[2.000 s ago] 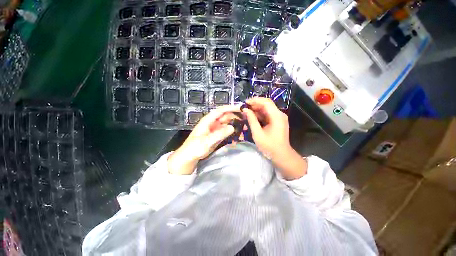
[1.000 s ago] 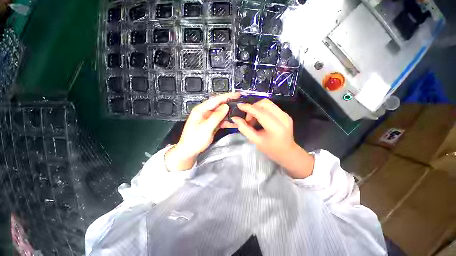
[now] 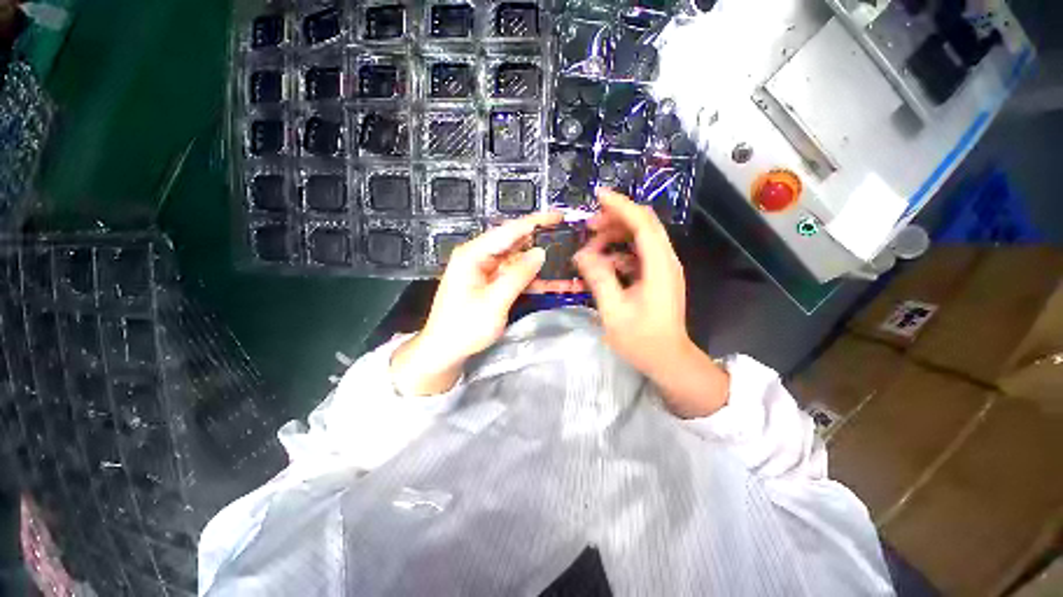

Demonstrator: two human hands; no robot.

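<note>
A small black housing (image 3: pixel 558 252) is held between my two hands, in front of the near edge of the large blister tray (image 3: pixel 312 271). My left hand (image 3: pixel 484 292) grips its left side with thumb and fingers. My right hand (image 3: pixel 635 280) is at its right side with fingers curled; the fingertips are blurred and partly hide the part. Whether a second small part is in the fingers cannot be told. The large clear tray holds dark housings in square pockets.
A second, shinier tray (image 3: pixel 600 117) lies at the large tray's right. The white press machine (image 3: pixel 851 128) with a red-orange button (image 3: pixel 775 191) stands at right. Cardboard cartons (image 3: pixel 950 408) lie at lower right. Stacked clear trays (image 3: pixel 93 350) are at left, on the green mat (image 3: pixel 152 117).
The view has shifted, so the trays and machine sit slightly higher. My right hand's fingers have lifted and spread beside the housing. My left hand still holds it.
</note>
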